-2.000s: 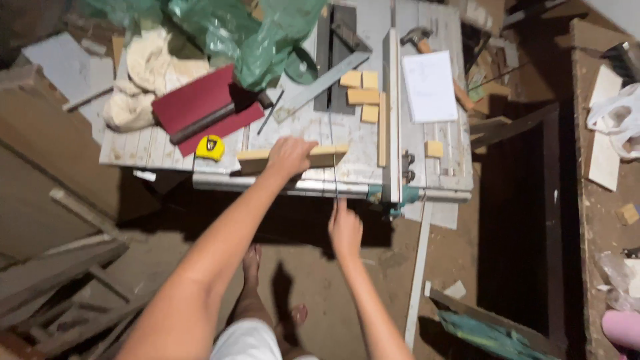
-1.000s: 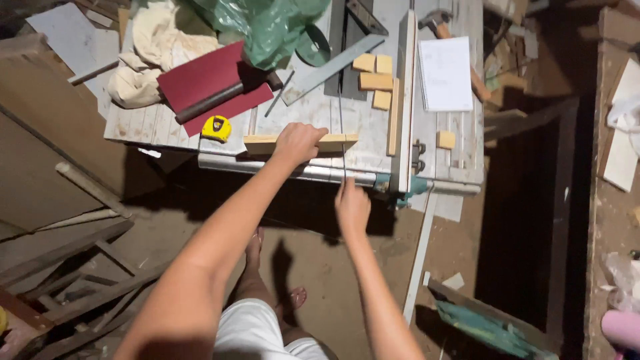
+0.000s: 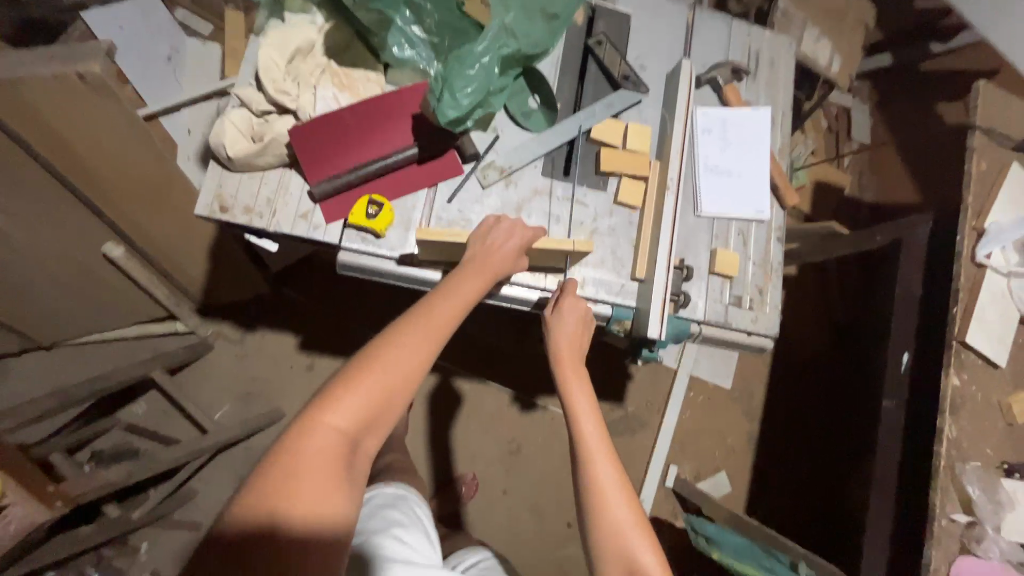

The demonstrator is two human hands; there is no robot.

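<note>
My left hand [image 3: 502,248] presses on a narrow wooden strip [image 3: 444,244] lying along the near edge of a metal table-saw top [image 3: 488,210]. In my right hand [image 3: 569,316], just past that edge, is the grip end of a thin handsaw [image 3: 574,192], seen edge-on. Its blade crosses the strip near the right end and points away from me. Whether the teeth are in the wood cannot be seen. Several small wooden blocks [image 3: 624,162] lie right of the blade, beside an upright wooden strip [image 3: 646,220] along the rip fence [image 3: 672,200]. A yellow tape measure [image 3: 370,215] sits left of my left hand.
A try square [image 3: 552,140], green plastic bag [image 3: 472,64], red sheet [image 3: 360,120], dark rod [image 3: 364,172] and cream cloth [image 3: 296,88] lie further back. Right of the fence are a spiral notepad [image 3: 732,160], a hammer [image 3: 732,92] and one block [image 3: 725,262].
My right hand has moved forward with the saw, closer to the wooden strip. My left hand stays on the strip.
</note>
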